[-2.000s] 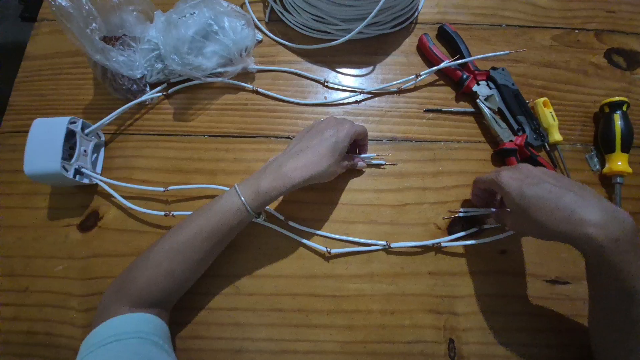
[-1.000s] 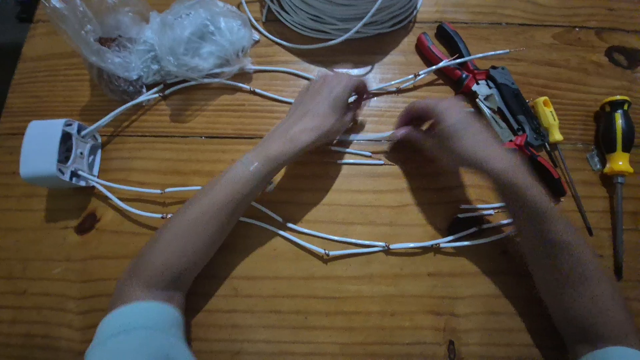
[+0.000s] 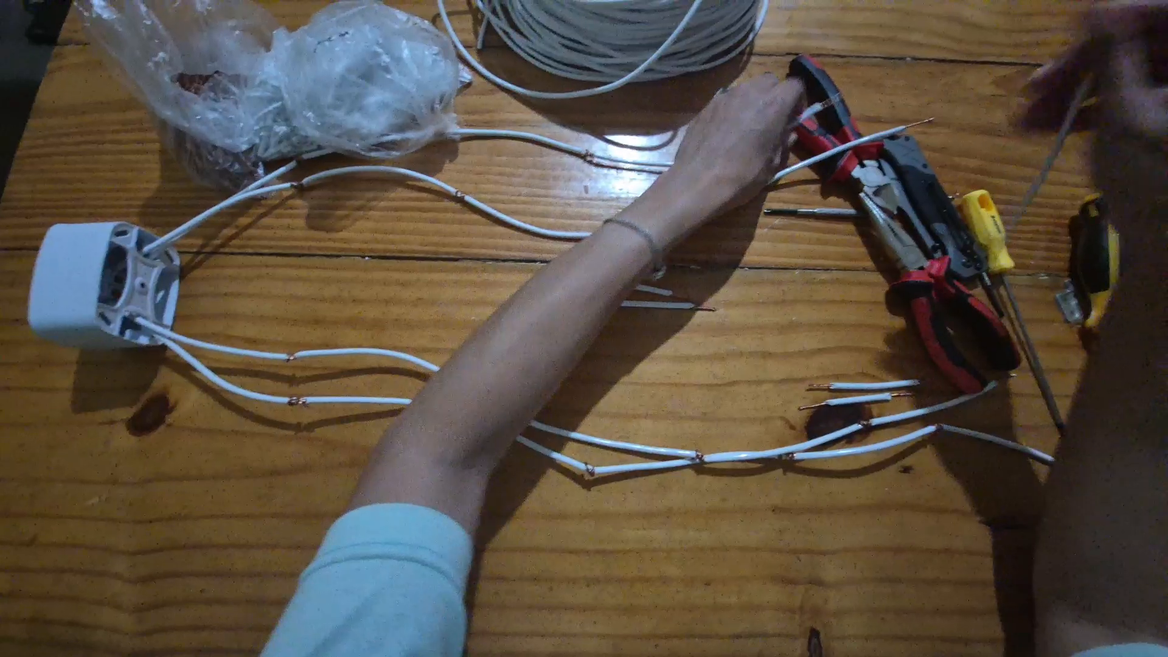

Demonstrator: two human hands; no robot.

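Note:
My left hand [image 3: 744, 137] is at the upper centre, its fingers closed on a white wire [image 3: 817, 111] whose end pokes out beside the pliers. My right hand [image 3: 1100, 78] is blurred at the top right; a thin greyish strand [image 3: 1054, 160] extends down from it, and its grip is unclear. White wires with twisted bare-copper joints [image 3: 698, 456] run rightward from a white plastic housing [image 3: 68, 287]. Two short stripped wire pieces [image 3: 862, 386] lie right of centre. Other short pieces [image 3: 662, 305] lie beside my left forearm, partly hidden.
Red-and-black pliers [image 3: 958, 328] lie by a dark tool [image 3: 922, 196], a yellow-handled screwdriver [image 3: 988, 233] and a thin metal shaft [image 3: 812, 212]. My right forearm partly covers a yellow-and-black screwdriver [image 3: 1095, 255]. A clear plastic bag [image 3: 365, 82] and a cable coil [image 3: 620, 36] are at the back.
My left hand has moved right, towards the pliers. My right hand has gone from the short wires at the centre to the top right.

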